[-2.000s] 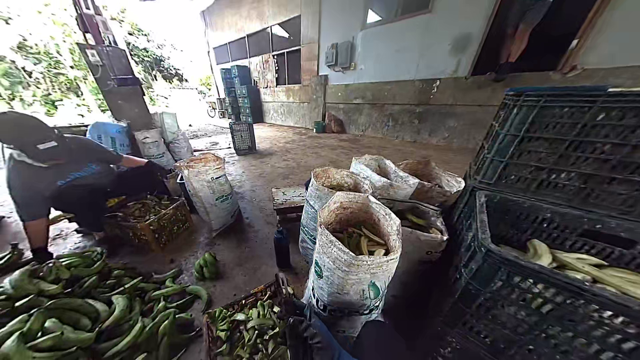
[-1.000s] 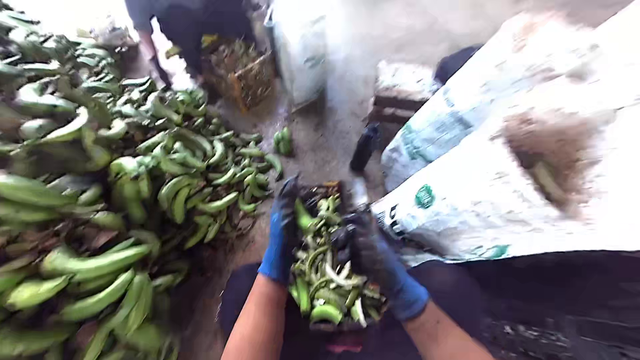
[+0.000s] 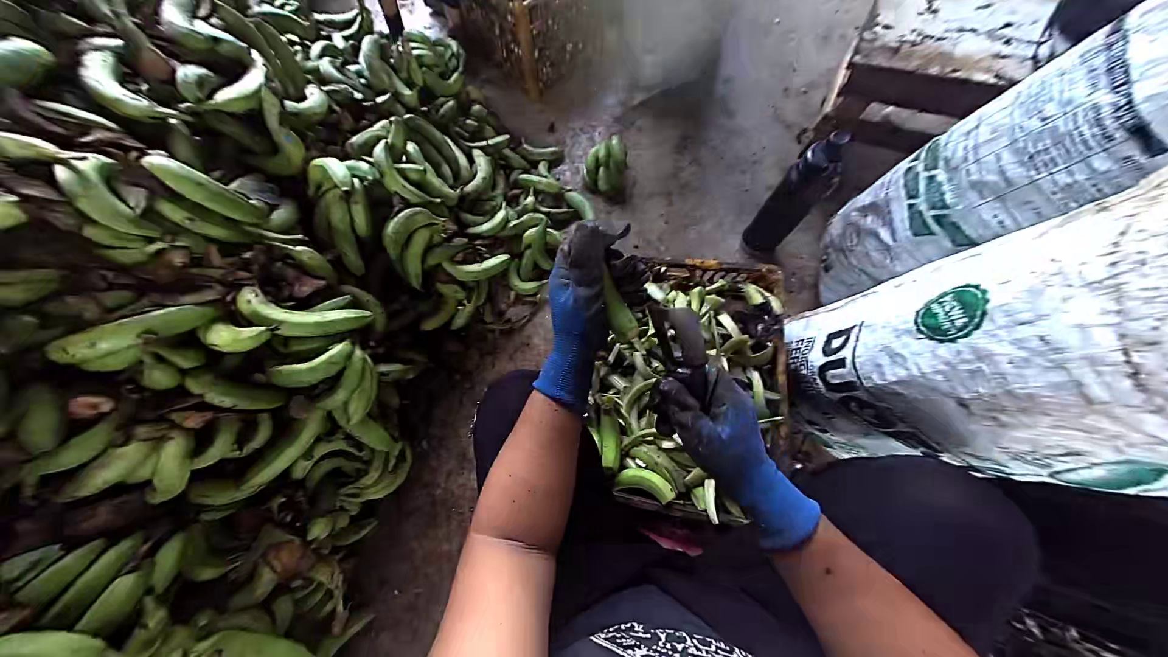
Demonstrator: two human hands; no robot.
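My left hand (image 3: 579, 301), in a blue glove with a dark palm, is closed round a green plantain (image 3: 620, 308) above the left side of a crate. My right hand (image 3: 721, 420), gloved alike, grips a dark-handled tool (image 3: 686, 339), which looks like a knife; its blade is hard to make out. The crate (image 3: 778, 365) between my knees is filled with green plantain peels (image 3: 648, 456). A large heap of green plantains (image 3: 301, 319) covers the floor on the left.
White woven sacks (image 3: 1004, 338) stand close on the right. A dark bottle (image 3: 794, 196) is upright on the floor beyond the crate. A small plantain bunch (image 3: 606, 168) lies near the heap. Another crate (image 3: 525, 46) and a low wooden stand (image 3: 940, 73) are farther off.
The view has swung down from the yard to the crate. My hands, out of sight at first, then at the crate's two sides, are now over it, the left one holding a plantain.
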